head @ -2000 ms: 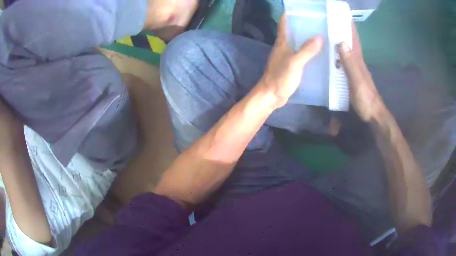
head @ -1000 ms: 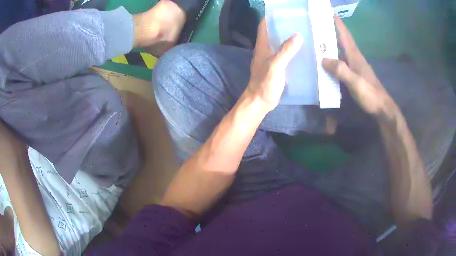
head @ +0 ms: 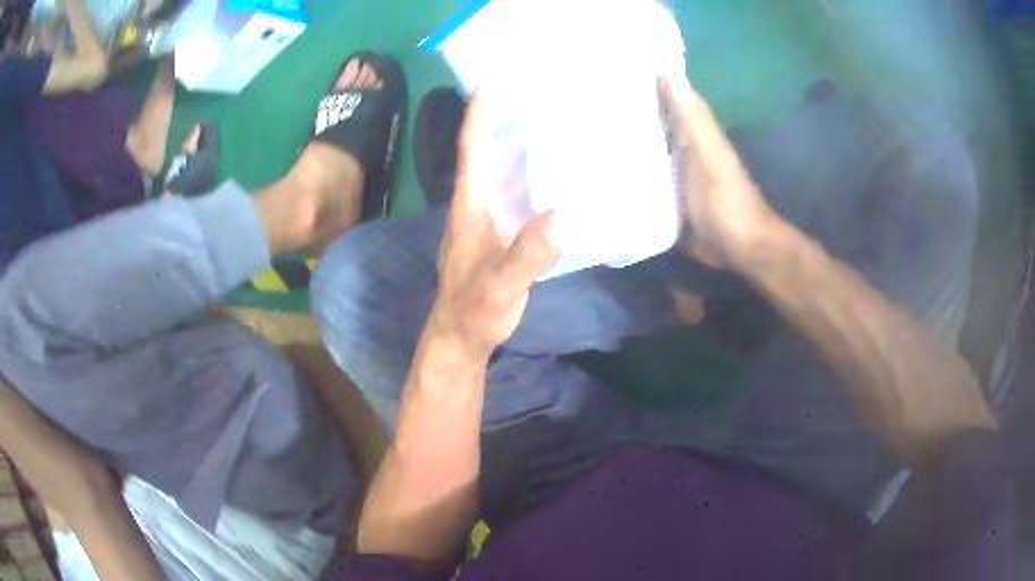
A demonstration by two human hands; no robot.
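Observation:
A white appliance [head: 602, 148] with rounded corners is held up over my lap, near the top centre. Its broad face is glared out, so no detail shows on it. A paler, translucent side shows at its left. My left hand [head: 488, 244] grips its left side, with the thumb on the lower left edge. My right hand [head: 715, 182] holds its right side, slightly blurred, with the fingertips partly hidden. A blue edge [head: 460, 25] shows behind the appliance at its upper left; what it belongs to is mostly hidden.
A white carton [head: 227, 51] with a blue top stands on the green floor [head: 363, 28] at the upper left. A seated person's leg [head: 125, 255] and black sandal [head: 369, 125] are to my left. Another person's arm and foot show at the far upper left.
Both hands have moved left with the appliance and turned it, so its broad white face shows instead of its narrow ribbed side. The view has shifted, bringing in the carton at the upper left.

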